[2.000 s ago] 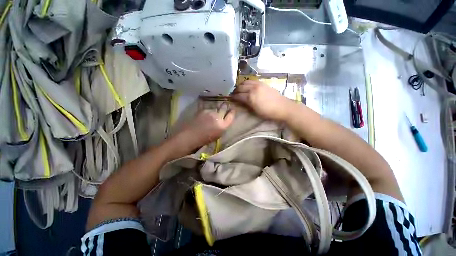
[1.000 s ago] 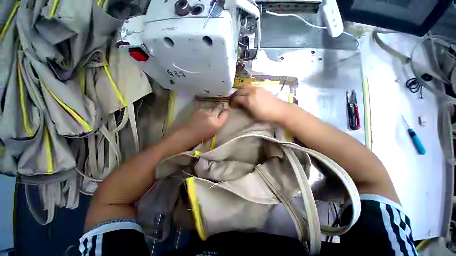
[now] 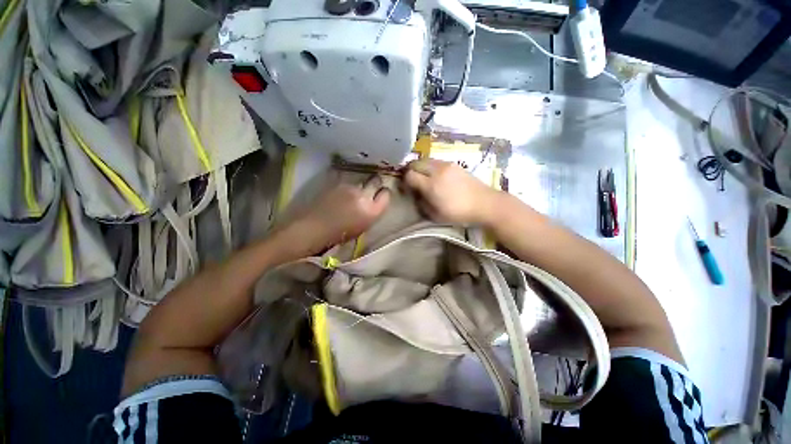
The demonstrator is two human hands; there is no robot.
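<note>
A beige bag body [image 3: 408, 368] with yellow binding tape [image 3: 323, 355] lies floppy between my forearms, its opening facing up. Its beige handles [image 3: 518, 347] loop over on the right. My left hand [image 3: 347, 208] grips the bag's far edge beside the machine head. My right hand [image 3: 451, 191] pinches the same edge just to the right, close to my left hand. A thin reddish-brown strip or clamp edge [image 3: 360, 165] shows above my fingers. The fingertips are partly hidden and blurred.
The white sewing machine head [image 3: 347, 87] stands just beyond my hands. Stacked bags [image 3: 104, 130] hang at left. Red and black snips [image 3: 607, 203] and a blue-handled tool [image 3: 708, 260] lie at right. A dark control panel [image 3: 711, 30] is at the upper right.
The view has shifted slightly, so the machine head sits further right and the bag further left. Both hands keep their hold on the bag's edge, with small finger movements.
</note>
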